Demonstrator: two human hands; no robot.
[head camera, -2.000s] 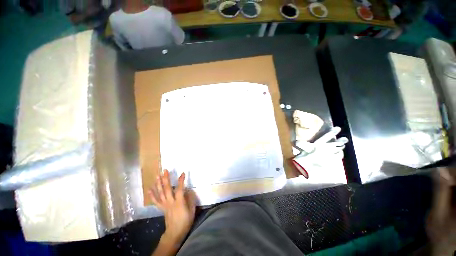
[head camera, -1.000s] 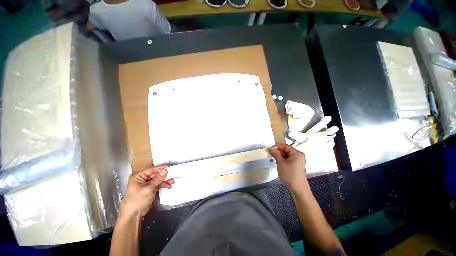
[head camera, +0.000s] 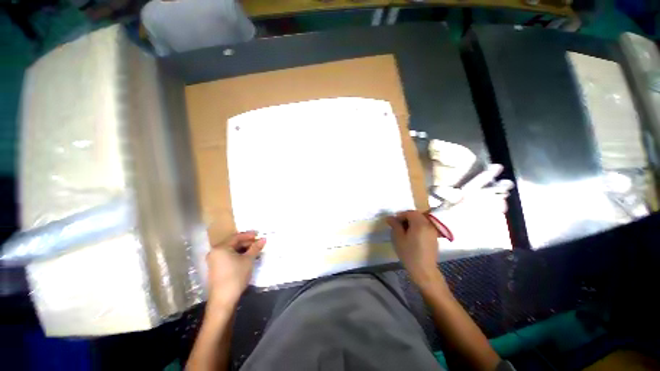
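The white carrier sheet (head camera: 318, 159) lies on the brown cardboard pad (head camera: 289, 80), its curved edge away from me. A thin, pale raw silicone strip (head camera: 340, 233) runs across the near part of the sheet, and another cream strip (head camera: 351, 253) shows just below it. My left hand (head camera: 233, 262) pinches the left end of the upper strip at the sheet's left edge. My right hand (head camera: 415, 243) pinches its right end near the sheet's right edge. Both hands are bare. Glare hides the strip's exact outline and whether it touches the sheet.
Crumpled white cotton gloves (head camera: 463, 181) lie right of the cardboard. A tall cream stock stack in clear plastic (head camera: 79, 167) stands at the left. Another wrapped cream stack (head camera: 611, 109) lies on the right bench. A person's light shirt (head camera: 195, 25) shows beyond the bench.
Two seconds ago my left hand lay on the sheet and my right was at the far right. Since one second ago, both hold the strip slightly nearer the sheet; the view has shifted.
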